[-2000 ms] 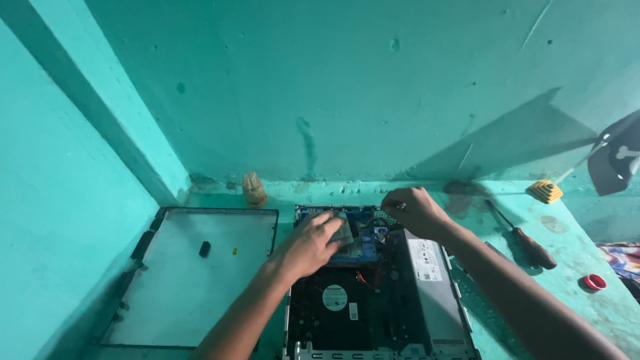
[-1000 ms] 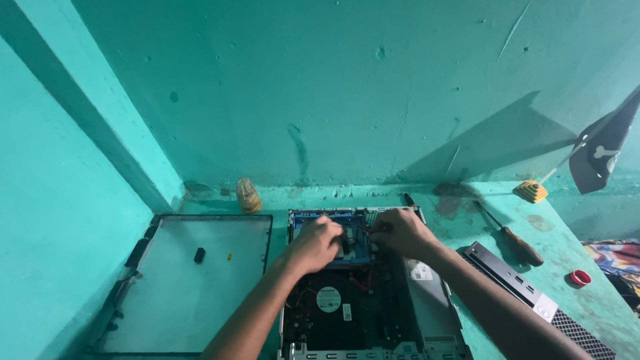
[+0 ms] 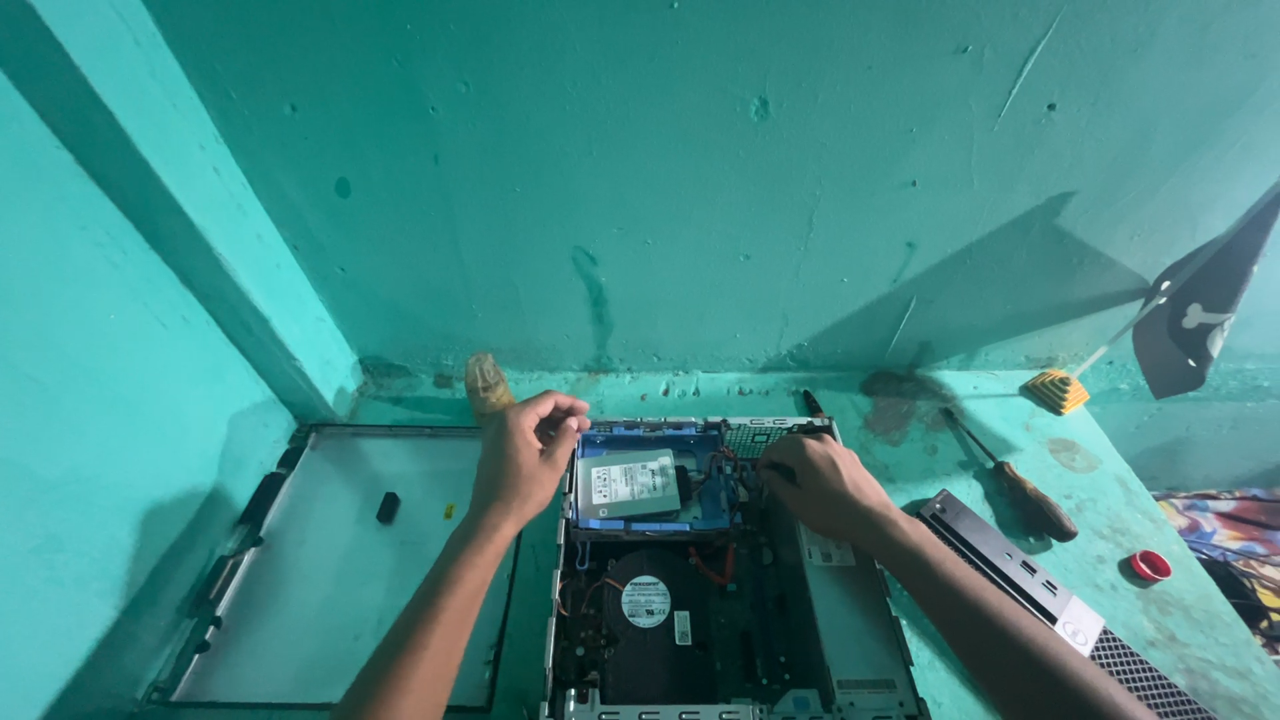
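Note:
An uncovered desktop computer case (image 3: 552, 640) lies flat, with a silver solid-state drive (image 3: 628, 482) resting tilted in a blue plastic drive bracket (image 3: 650, 524) near its far end. A black connector (image 3: 684, 486) sits at the drive's right edge, with cables running right. My left hand (image 3: 530, 445), fingers curled and apart, is raised beside the bracket's far left corner and holds nothing visible. My right hand (image 3: 820, 485) is over the case's right side by the cables; its fingertips are bent and what they may hold is hidden. Nearer me is a black blower fan (image 3: 645, 602).
The case's side cover (image 3: 330, 580) lies at left with a small black block (image 3: 388, 508) on it. To the right are a front bezel (image 3: 1010, 575), a screwdriver (image 3: 1035, 503), a red cap (image 3: 1150, 566) and a small flag (image 3: 1200, 320) on a yellow base (image 3: 1057, 392).
My left hand has moved left off the drive area, where it was a second ago, and the drive now shows. My right hand remains near the cables.

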